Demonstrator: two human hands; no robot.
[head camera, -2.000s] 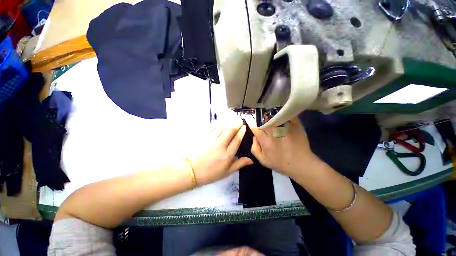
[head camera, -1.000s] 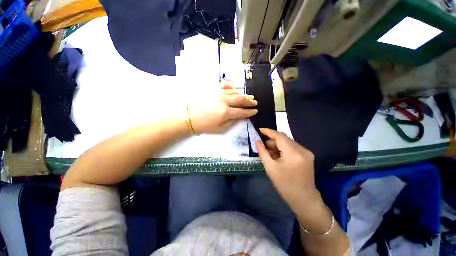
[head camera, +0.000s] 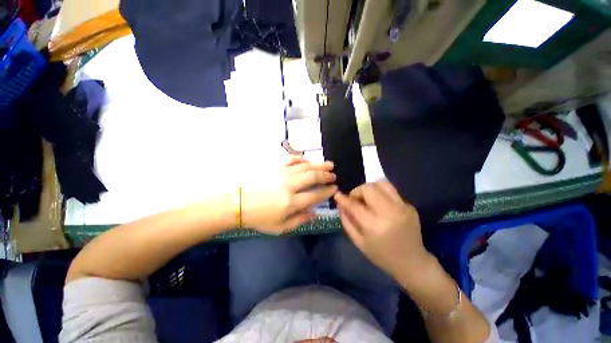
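Note:
A narrow black fabric strip (head camera: 343, 141) lies flat from the presser foot (head camera: 326, 90) of the cream sewing machine (head camera: 395, 33) towards the table's front edge. My left hand (head camera: 285, 194) lies at the strip's left edge with its fingertips on it. My right hand (head camera: 382, 224) pinches the strip's near end between thumb and finger, close to the left fingertips. The strip's near end is mostly hidden under my fingers.
Dark cut panels lie beyond the strip on the left (head camera: 181, 50) and right of the machine head (head camera: 435, 134). Red- and green-handled scissors (head camera: 541, 151) lie at the right. Dark pieces (head camera: 70, 144) hang at the far left. A blue bin (head camera: 469, 244) with scraps stands below the table edge.
The strip first lay under my fingertips at the needle. Both hands have since moved back towards the table's front edge. The lilac underside that showed a second ago is now hidden.

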